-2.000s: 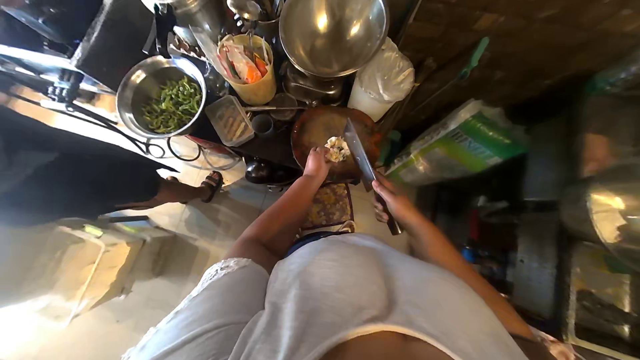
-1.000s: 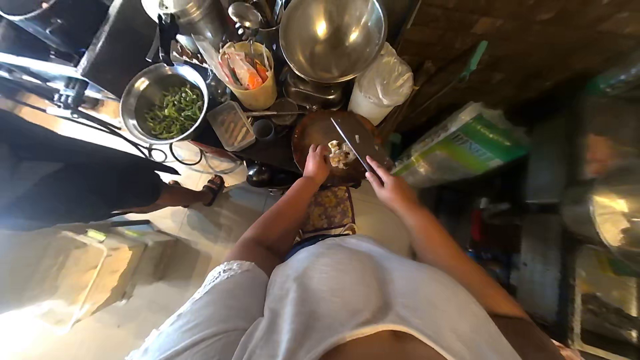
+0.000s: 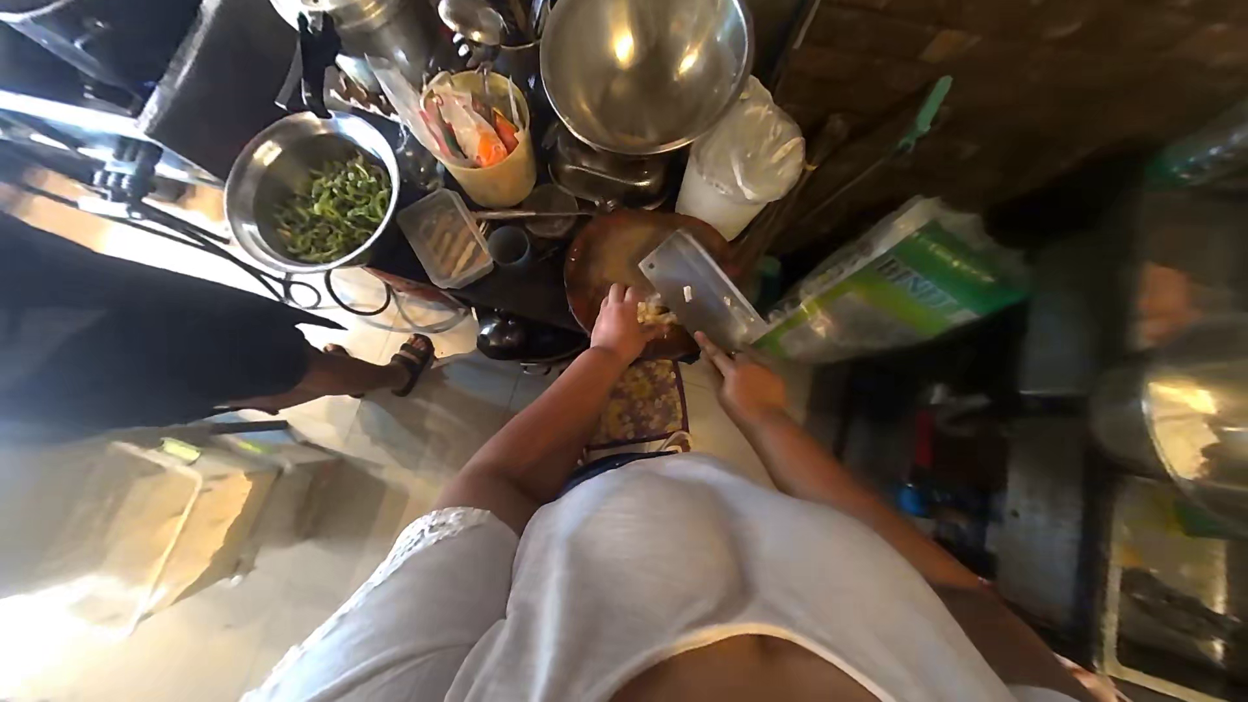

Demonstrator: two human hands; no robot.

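A round wooden chopping board [image 3: 604, 244] lies ahead of me with a small heap of pale chopped food [image 3: 655, 314] on its near part. My left hand [image 3: 621, 320] rests at the left side of the heap, fingers bent onto the food. My right hand [image 3: 746, 385] grips a cleaver [image 3: 702, 288] by its handle, which the fingers mostly hide. The broad blade lies over the right of the board, its flat face turned up, with small pale bits stuck to it.
Left of the board are a clear plastic box [image 3: 446, 239] and a steel bowl of green chillies [image 3: 336, 210]. Behind stand a tub of packets [image 3: 497, 180], a large steel bowl [image 3: 643, 73] and a bag-lined white bucket [image 3: 721, 195]. Another person's sandalled foot [image 3: 414, 366] is at left.
The cleaver's blade has turned from near edge-on to showing its broad face. My left hand stays beside the chopped food.
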